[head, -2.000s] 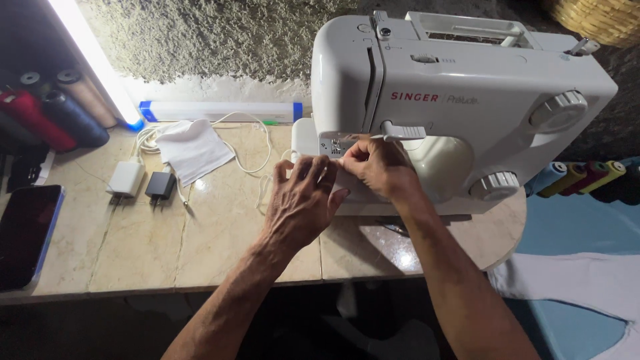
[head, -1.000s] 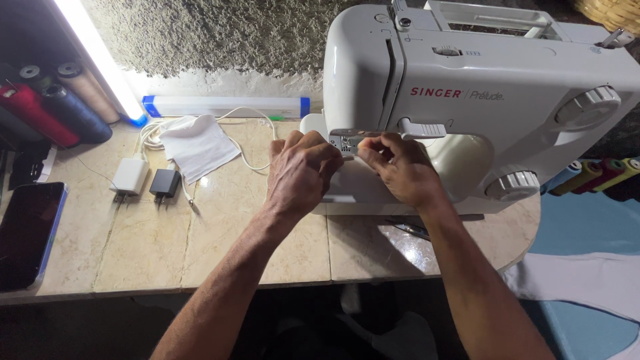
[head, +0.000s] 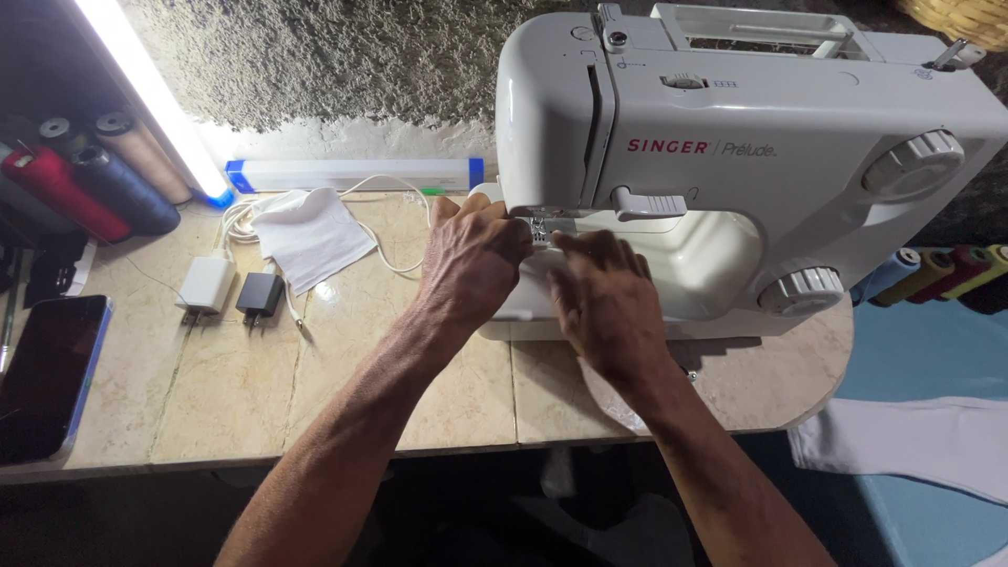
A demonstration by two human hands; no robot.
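Observation:
A white Singer sewing machine (head: 709,102) stands on the tiled tabletop. My left hand (head: 476,256) is at the left of its needle area, fingers curled; whether they pinch anything is hidden. Close to the right side of the metal needle plate (head: 540,235) is my right hand (head: 610,295), slightly blurred, its index finger reaching toward the plate and its thumb lower down. Nothing shows clearly between its fingers. The presser-foot and needle parts are small and partly covered by the machine head and my fingers.
To the left lie a white cloth piece (head: 313,240), a white charger (head: 206,285), a black charger (head: 260,294), cables and a phone (head: 51,378). Thread spools (head: 126,189) and a lit tube lamp (head: 150,94) stand behind. White fabric (head: 906,441) lies on a blue surface at right.
My right hand's fingers have spread from a pinch near the needle area, and its thumb now sits lower. My left hand stays beside the machine's needle area.

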